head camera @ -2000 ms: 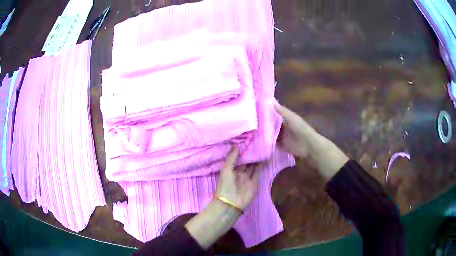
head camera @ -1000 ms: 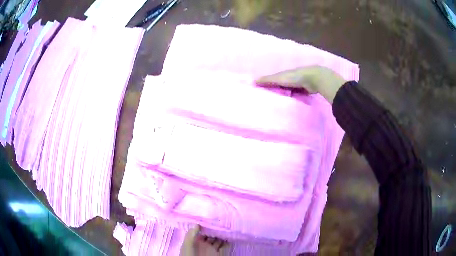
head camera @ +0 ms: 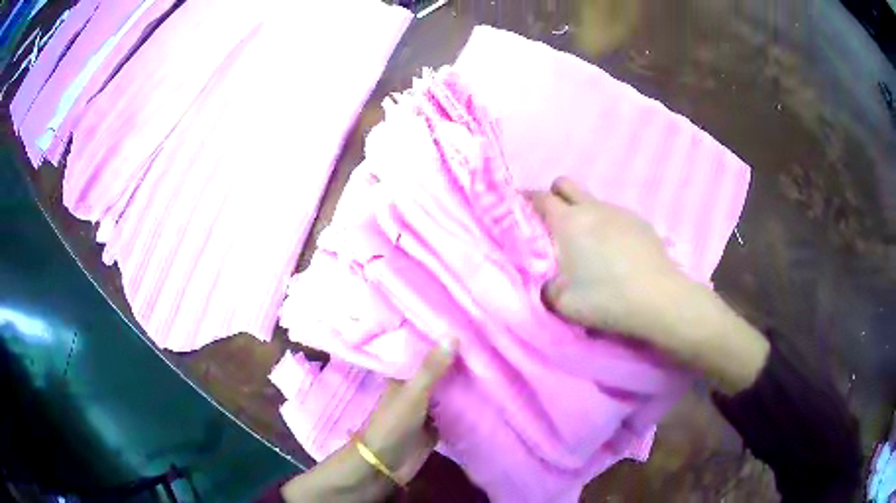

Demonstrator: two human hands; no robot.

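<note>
A thick stack of pink fabric panels point(head camera: 422, 265) is bunched into lengthwise folds in front of me. My right hand point(head camera: 599, 255) grips its upper right side, with the fingertips curled into the cloth. My left hand point(head camera: 418, 393) holds its lower left edge, thumb on top and fingers hidden under the fabric. A flatter pink panel stack point(head camera: 629, 138) lies beneath and shows at the top right, with another part showing at the lower left.
Another pink ribbed stack point(head camera: 226, 177) lies to the left, with narrower pink pieces point(head camera: 74, 69) beyond it at the upper left. The dark brown table point(head camera: 825, 246) has a curved edge. Green floor point(head camera: 98, 393) shows at the lower left.
The folded stack was flat and is now gathered into a bunch between both hands. My right hand has moved from its top onto its side. The view has shifted, and the scissors-like tool is no longer seen.
</note>
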